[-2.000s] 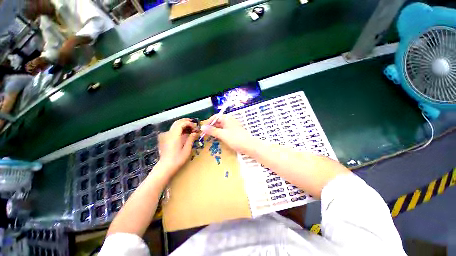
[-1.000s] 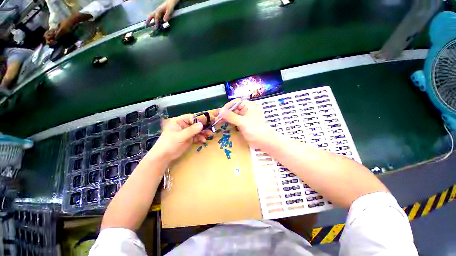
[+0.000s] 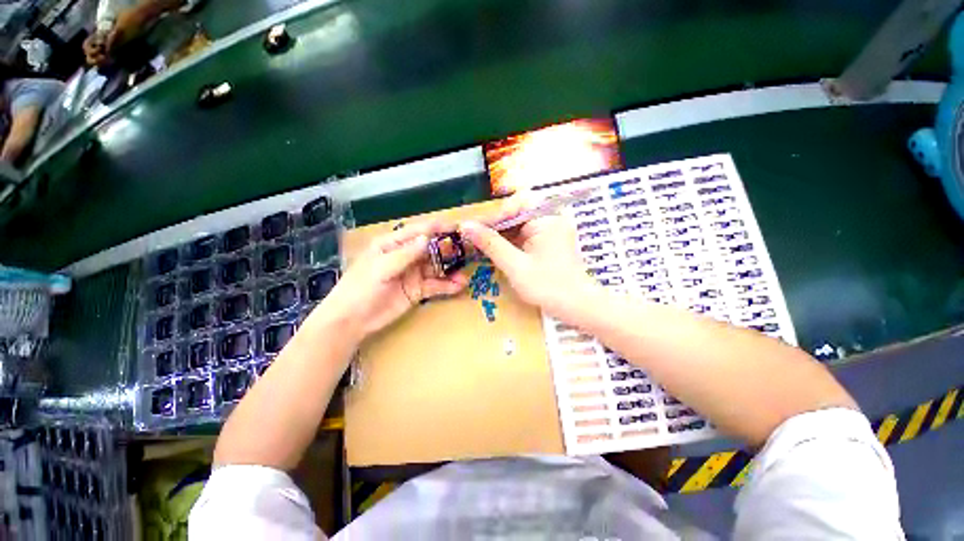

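Note:
A black rounded-square watch case [image 3: 447,254] is held between my two hands above the tan board [image 3: 455,402]. My left hand [image 3: 393,280] grips its left side. My right hand [image 3: 529,259] has its fingertips at the case's right edge and holds thin tweezers [image 3: 539,211], which point up and to the right. Small blue pieces [image 3: 485,283] lie in a loose pile on the board, just below and right of the case. The white sheet [image 3: 748,428] with columns of small dark parts lies right of the board, partly under my right forearm.
A clear blister tray [image 3: 235,306] with black frames is left of the board. A lit phone [image 3: 554,154] stands behind the board. Dark items [image 3: 215,93] lie on the green surface beyond the rail. A turquoise fan [image 3: 941,148] is at the right edge. Another person's arm [image 3: 23,132] shows upper left.
The case now shows its open centre, turned towards me. The tweezers have swung from the case to point up and right. Another person's hand has left the top of the view.

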